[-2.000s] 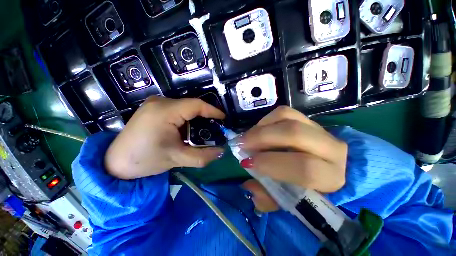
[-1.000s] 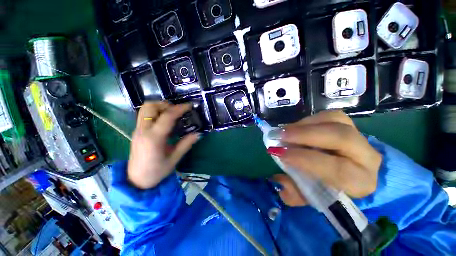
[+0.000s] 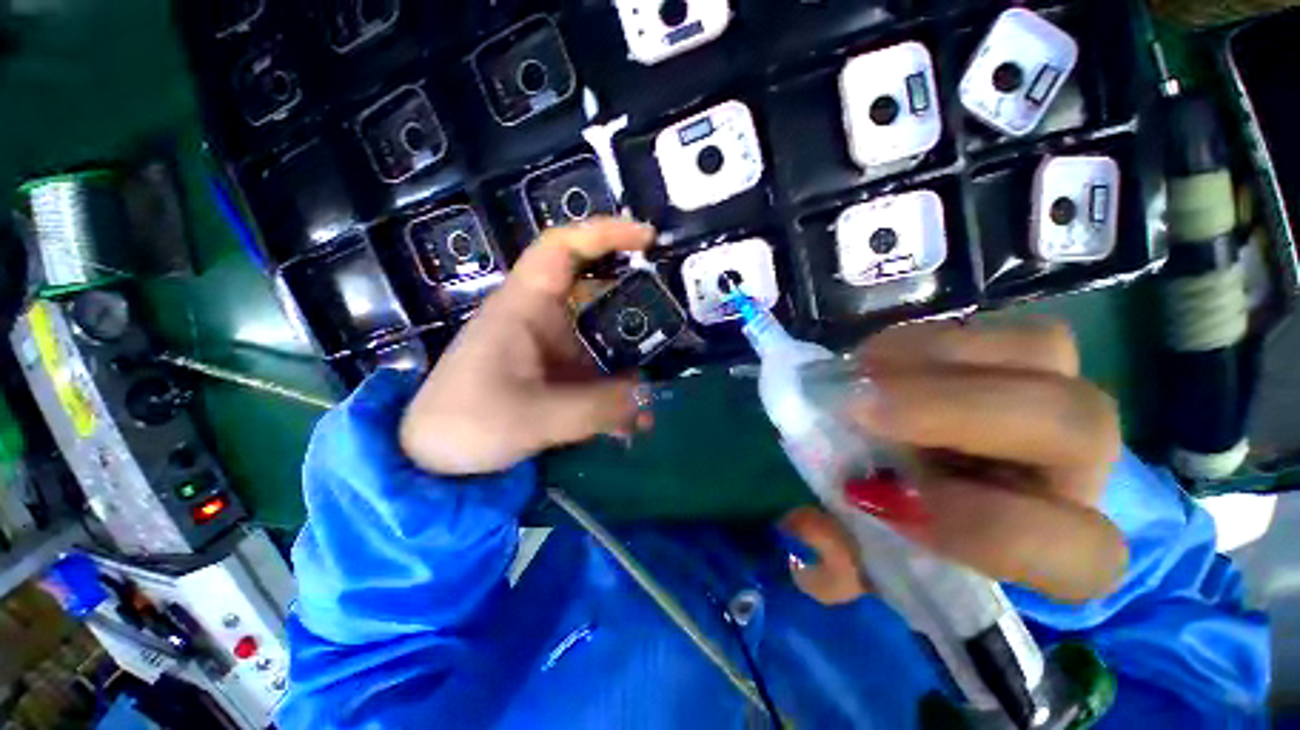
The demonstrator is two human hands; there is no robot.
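My left hand holds a black housing between thumb and fingers at the near edge of the black blister tray. My right hand is shut on the glue dispensing syringe, slightly blurred. The blue needle tip points away from me and overlaps the lower part of a white housing; whether it touches cannot be told. Other black housings sit in the left pockets and white housings in the right pockets.
A grey controller with a lit red switch and a white box stand at left. A silvery wire spool is at upper left. A pale air hose crosses my lap. A tape-banded electric screwdriver lies right of the tray.
My left hand has moved from an outer pocket towards the middle and now holds up a black housing. The syringe tip has shifted onto the view of a white housing. The camera view has shifted.
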